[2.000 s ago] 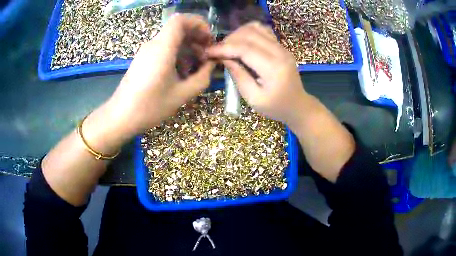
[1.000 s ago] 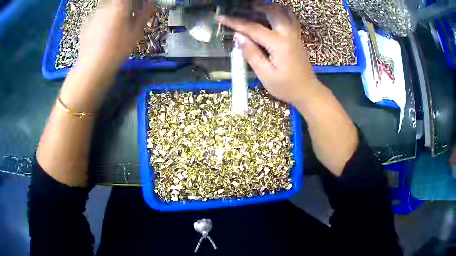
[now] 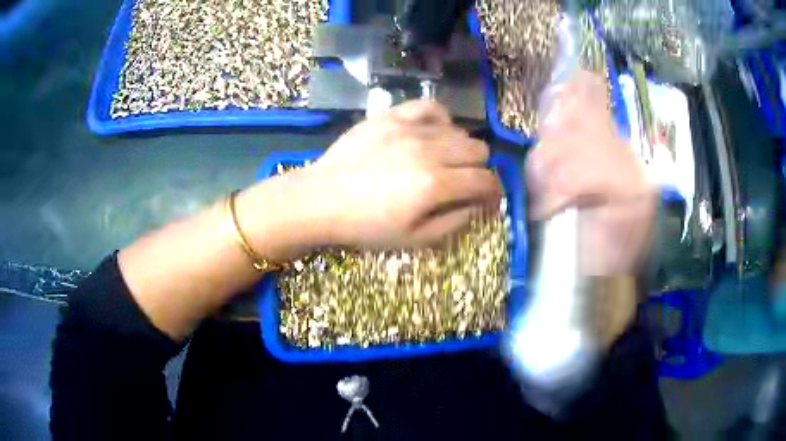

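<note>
My left hand (image 3: pixel 414 177) is over the near blue tray (image 3: pixel 396 351), fingers curled, in front of the bench fixture's metal plate (image 3: pixel 336 89); whether it holds a small part is hidden. The tray holds a heap of tiny gold-coloured metal parts (image 3: pixel 396 297). My right hand (image 3: pixel 590 172) is blurred and closed around a long whitish lever (image 3: pixel 556 293) that runs along the tray's right side, its thick blurred end towards my body. The fixture's dark upright body (image 3: pixel 431 26) stands beyond my left hand, with small silvery pieces at its base.
A far left blue tray (image 3: pixel 99 108) holds pale metal components. A far right blue tray (image 3: pixel 495 108) holds reddish-gold ones, partly behind my right hand. At the right are a clear bag of parts (image 3: pixel 668 39), a white sheet (image 3: pixel 676 146) and long strips (image 3: pixel 732 172).
My left hand has come from the far left tray to in front of the fixture. My right hand has moved right onto the lever, which has swung into view. The near tray appears slightly further right.
</note>
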